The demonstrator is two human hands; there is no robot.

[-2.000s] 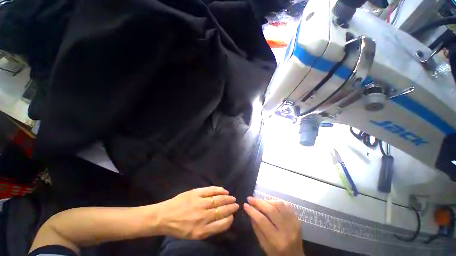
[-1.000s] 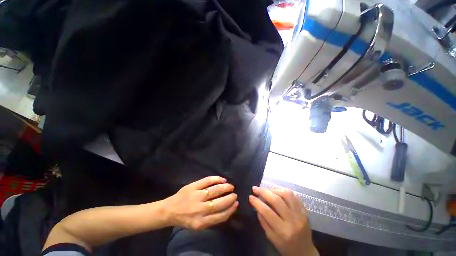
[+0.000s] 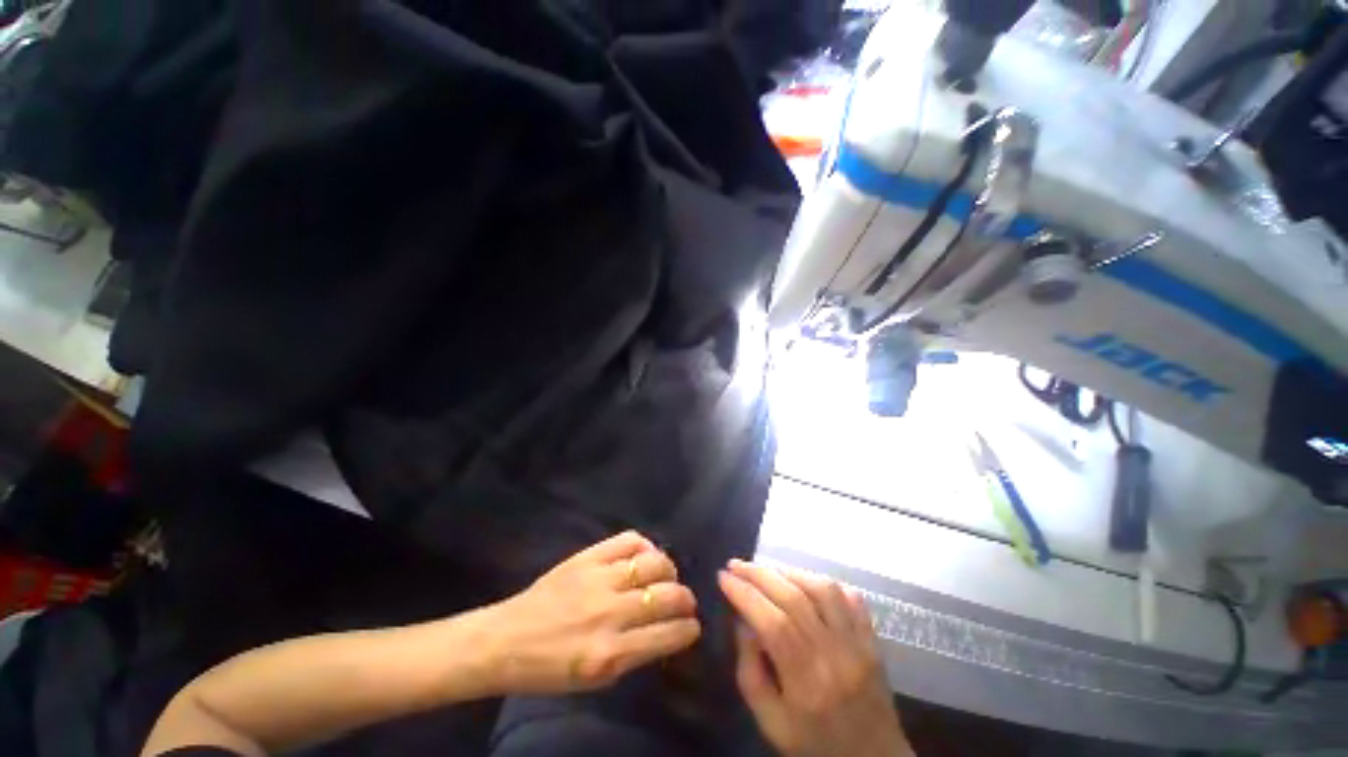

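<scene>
A large black garment piece [image 3: 577, 429] lies across the table and hangs over its front edge, its right edge running up to the lit needle area. The white sewing machine [image 3: 946, 222] with a blue stripe stands at right; the needle and presser foot are hard to make out in the glare. My left hand [image 3: 599, 614], with two rings, lies on the cloth near the table's front edge, fingers bent on the fabric. My right hand [image 3: 810, 651] is just right of it, fingertips at the cloth's edge. Whether cloth is pinched is unclear in both.
Yellow-green and blue snips [image 3: 1011, 506] lie right of the cloth, with dark scissors handles [image 3: 1064, 394] and a dark-handled tool [image 3: 1129, 500] behind. A ruler [image 3: 961, 639] runs along the front edge. A black heap [image 3: 340, 192] fills the left. Red items are at far left.
The view shifts slightly against the machine and table. My left fingers are more bent and closed on the cloth. My right hand stays at the cloth's edge with its fingers closer together.
</scene>
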